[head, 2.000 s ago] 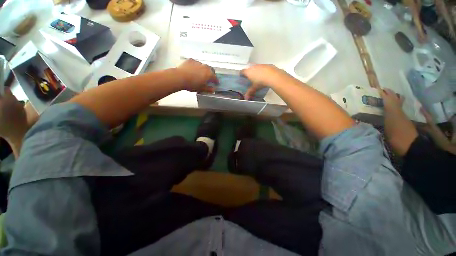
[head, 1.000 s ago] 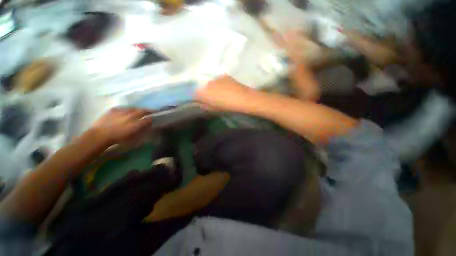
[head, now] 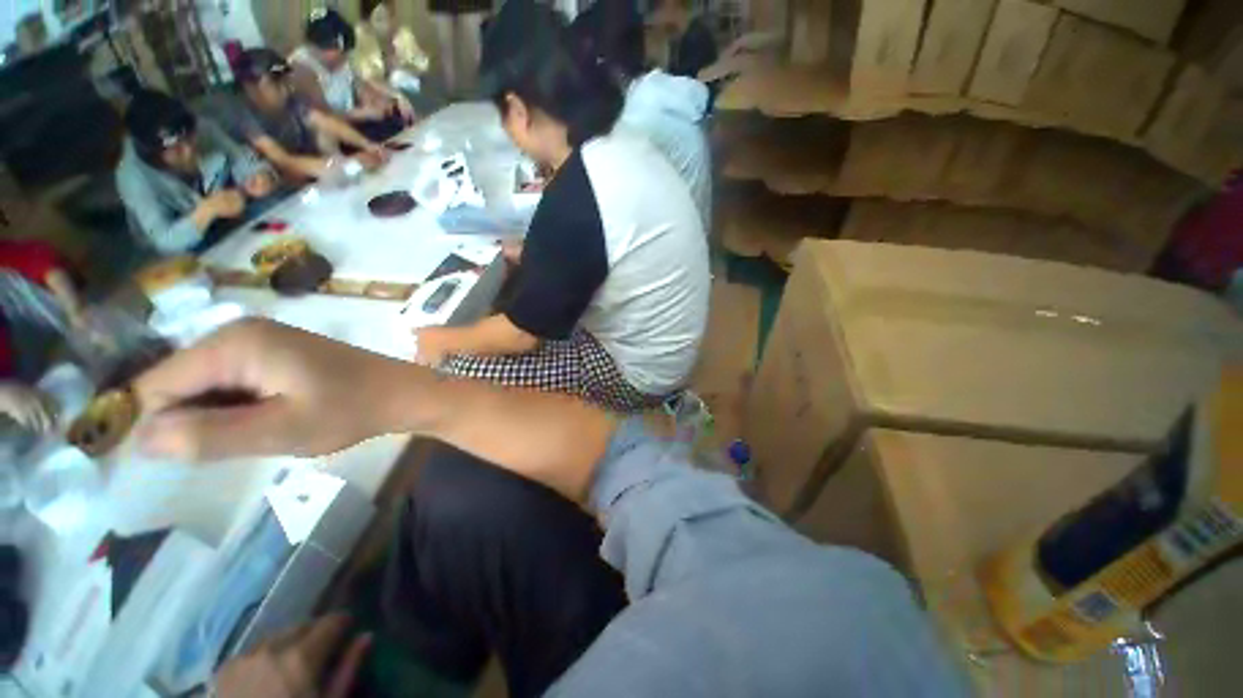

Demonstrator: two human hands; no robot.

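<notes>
The open retail box lies at the table's near edge at the lower left. A pale blue slab, seemingly in clear plastic, lies in it. A small white card rests on its far end. My right hand is raised above the table beyond the box, fingers curled with a gap to the thumb; nothing shows in it. My left hand is beside the box's near side, blurred and cut off by the bottom edge; whether it grips anything is unclear.
A neighbour sits close on the right side of the table. Several people sit farther along. A large brown carton stands at right, with a yellow bottle close by. A round yellow disc lies left of my right hand.
The view has swung up and to the right. My right hand has left the box and slab and is raised. My left hand stays near the box.
</notes>
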